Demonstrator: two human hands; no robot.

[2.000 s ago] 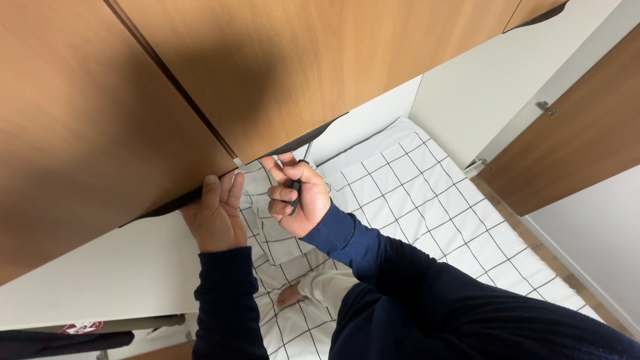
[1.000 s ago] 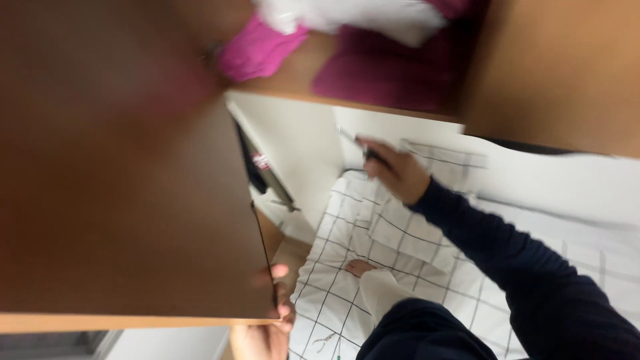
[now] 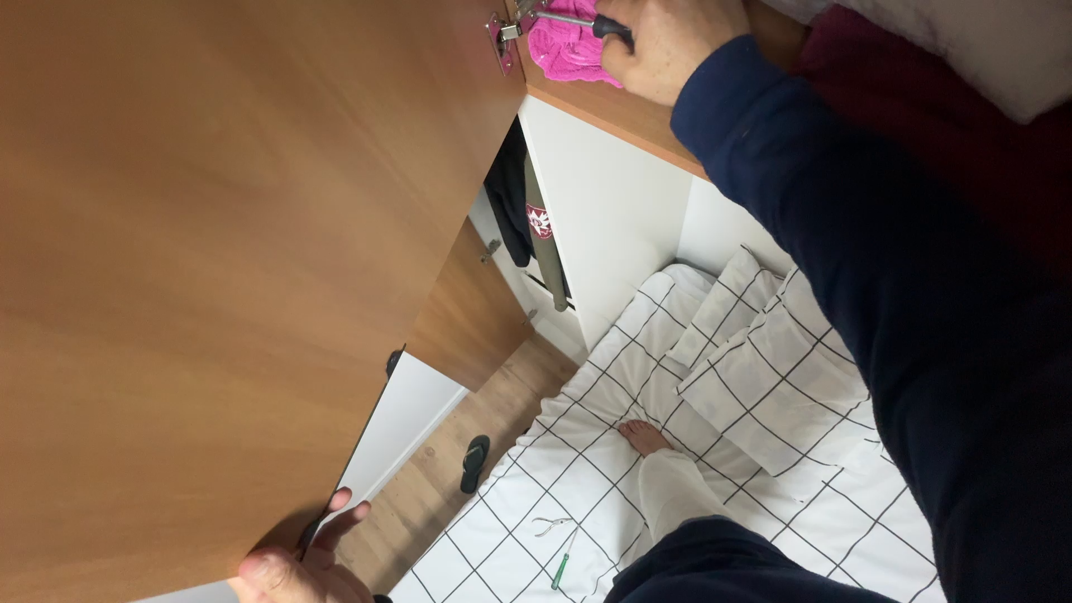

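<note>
My left hand [image 3: 306, 557] grips the lower edge of an open wooden cabinet door [image 3: 251, 276], its thumb on the face and its fingers around the dark edge handle. My right hand [image 3: 674, 46] holds a screwdriver [image 3: 613, 30] with a black handle, at the top of the view. The screwdriver's shaft points left at a metal hinge [image 3: 505, 35] that joins the door to the cabinet; whether the tip sits in a screw I cannot tell. A bright pink cloth [image 3: 565, 50] lies inside the cabinet behind the shaft.
Below is a bed with a white checked sheet [image 3: 502, 536], checked pillows [image 3: 779, 381], pliers [image 3: 551, 526] and a green-handled screwdriver [image 3: 561, 571]. My bare foot [image 3: 645, 437] stands on it. A flip-flop [image 3: 475, 463] lies on the wooden floor. Clothes [image 3: 544, 251] hang in a wardrobe beyond.
The cabinet door, closed two seconds ago, now stands open with my left hand on its edge. My right hand has moved up to the hinge with the screwdriver. The view has swung round.
</note>
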